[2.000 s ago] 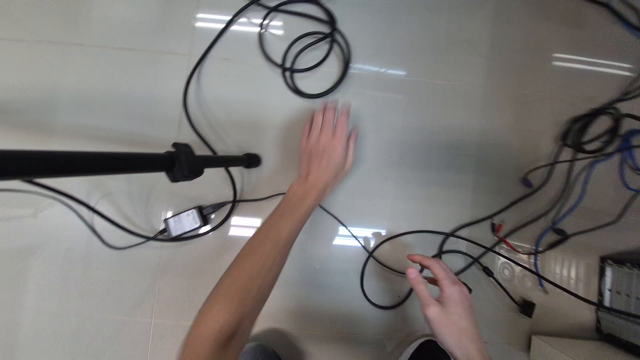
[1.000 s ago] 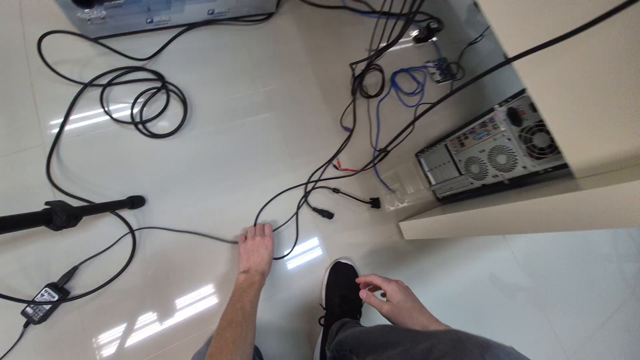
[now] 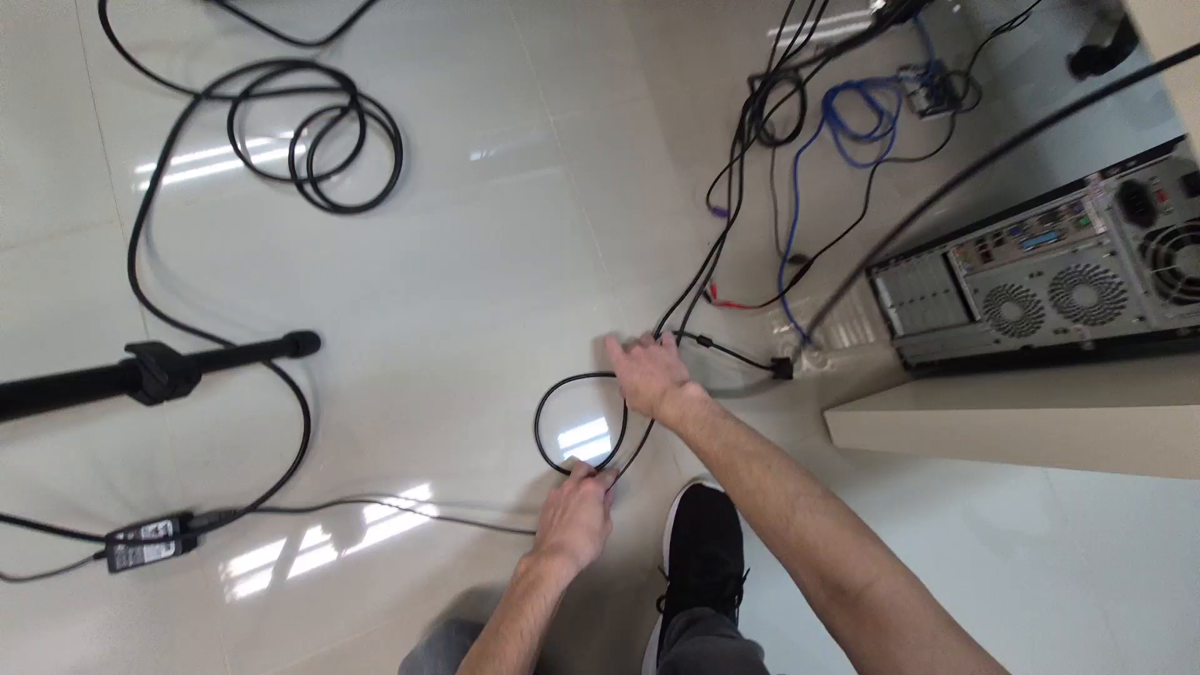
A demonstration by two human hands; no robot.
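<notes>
Low in the middle, my left hand [image 3: 574, 517] is on a thin black cable [image 3: 450, 518], its fingers at the lower edge of a loop of black cable [image 3: 541, 412]. My right hand [image 3: 649, 370] reaches down to the right of that loop and touches black cables at its fingertips; whether it grips them is hidden. A short black lead ends in a black connector [image 3: 781, 367] just right of my right hand. The thin cable runs left to a black power adapter [image 3: 150, 542] with a label. A red-tipped cable [image 3: 727, 301] lies above my right hand.
A computer tower [image 3: 1050, 272] lies at the right beside a pale panel [image 3: 1012, 436]. Blue cable [image 3: 834, 103] and black cables bunch at the upper right. Coiled black cable [image 3: 398, 150] lies upper left, a black pole [image 3: 234, 356] below it. My black shoe [image 3: 705, 544] is near my hands.
My right hand, apart from the cables beside my shoe a second ago, has moved up onto them. The black cable beside my left hand now forms a rounder loop.
</notes>
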